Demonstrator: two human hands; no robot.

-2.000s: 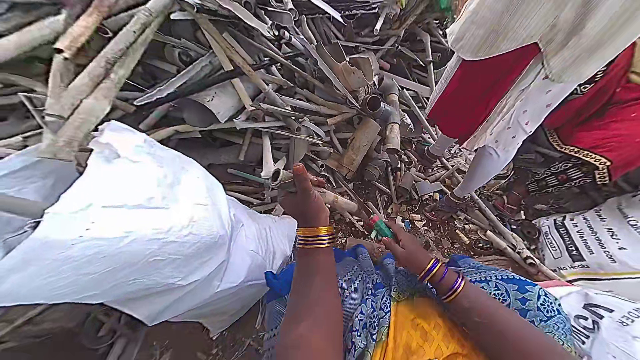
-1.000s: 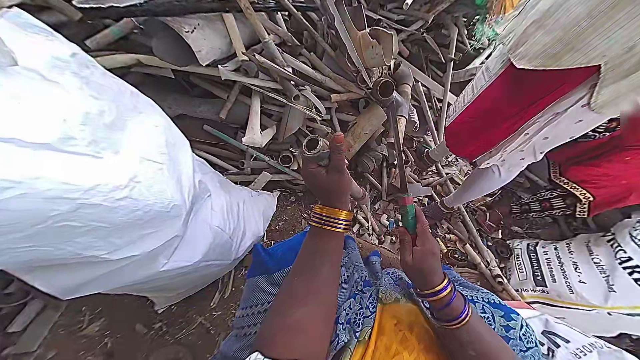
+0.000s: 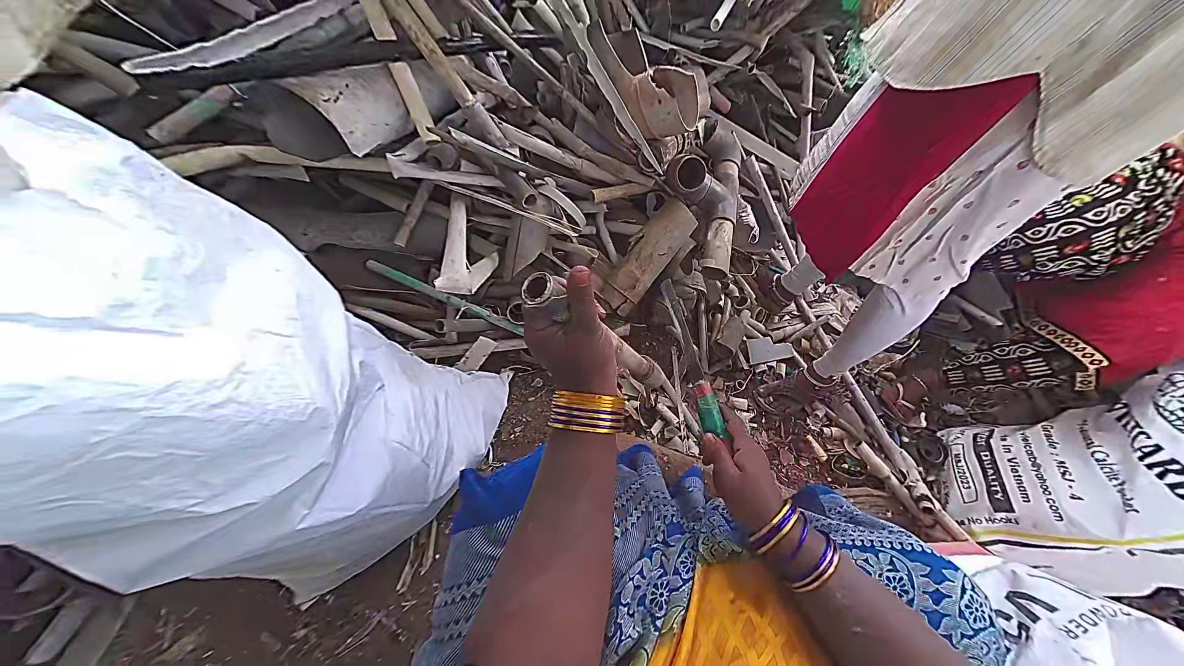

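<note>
My left hand (image 3: pixel 573 342) is closed around a grey plastic pipe piece (image 3: pixel 539 289), whose open round end shows at the fingers. A narrower stretch of pipe (image 3: pixel 638 361) runs from behind this hand toward the lower right. My right hand (image 3: pixel 745 467), lower and to the right, grips the green handle (image 3: pixel 710 413) of a tool. A dark, thin blade (image 3: pixel 683 333) seems to rise from the handle; its edges blur into the scrap behind. Beyond both hands lies a heap of old plastic pipes and fittings (image 3: pixel 652 254).
A large white sack (image 3: pixel 185 370) fills the left side. At the right, another person in red and white clothing (image 3: pixel 925 176) reaches down by the heap. Printed white sacks (image 3: pixel 1064 481) lie at the lower right, and a long thin pipe (image 3: pixel 869 416) slants past them.
The pipe piece in my left hand has changed its tilt, and its round end now faces up more than two seconds ago. Both hands have kept their holds. The view has shifted.
</note>
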